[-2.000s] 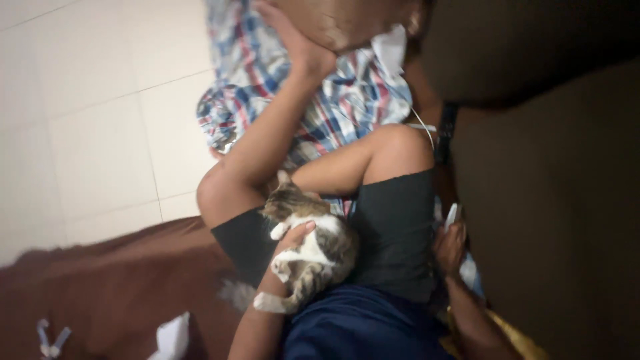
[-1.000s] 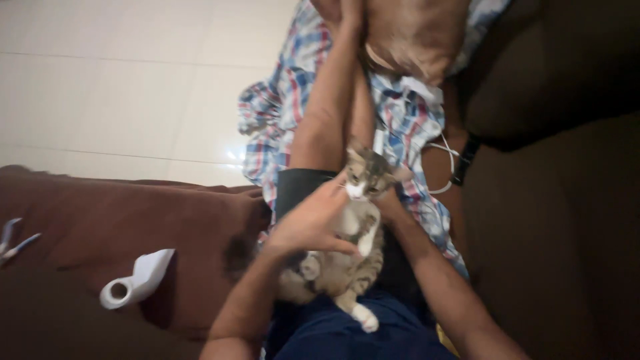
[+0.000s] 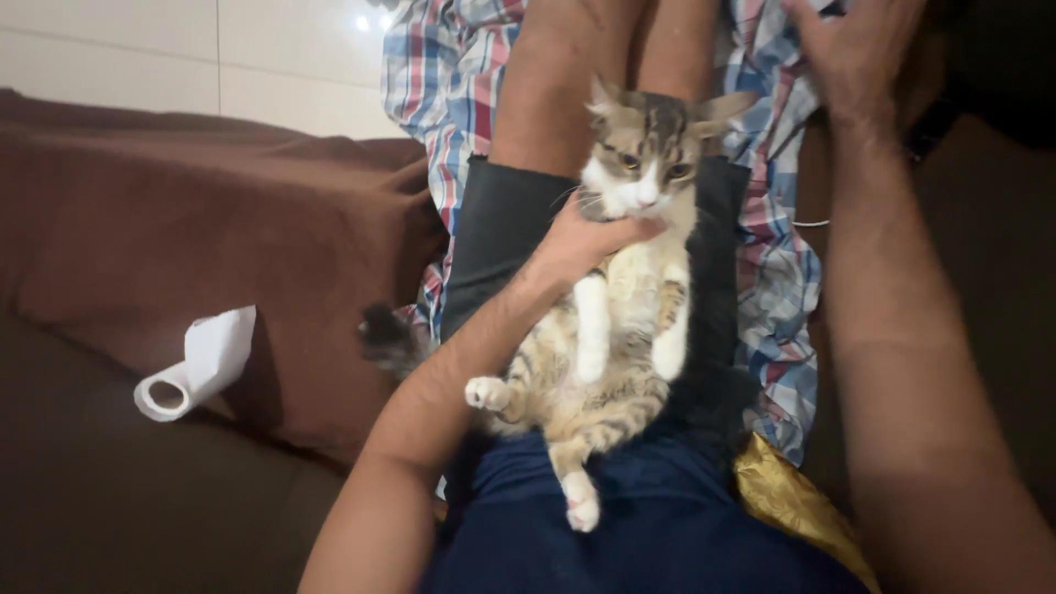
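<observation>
A tabby-and-white cat [image 3: 635, 305] lies belly up along my lap, its head toward my knees and its face turned to the camera. My left hand [image 3: 590, 243] holds it around the upper chest, the thumb across the front below its chin. The cat's forelegs hang down over its belly, and one hind paw rests on my dark blue shirt [image 3: 652, 528]. Beyond the cat at the upper right, my right hand [image 3: 862, 41] is stretched out over the plaid cloth, slightly blurred, thumb apart; its fingertips are cut off by the frame edge.
A roll of white paper [image 3: 198, 363] with a loose end sits on the brown cover [image 3: 206, 214] at the left. Checked cloth [image 3: 775, 272] lies under my legs. A gold wrapper [image 3: 792, 495] is beside my right hip, and a white cable [image 3: 811, 223] shows near my right forearm.
One second ago both my hands were at the cat; my right hand has since moved away to the upper right. My legs, bent two seconds ago, are now straighter.
</observation>
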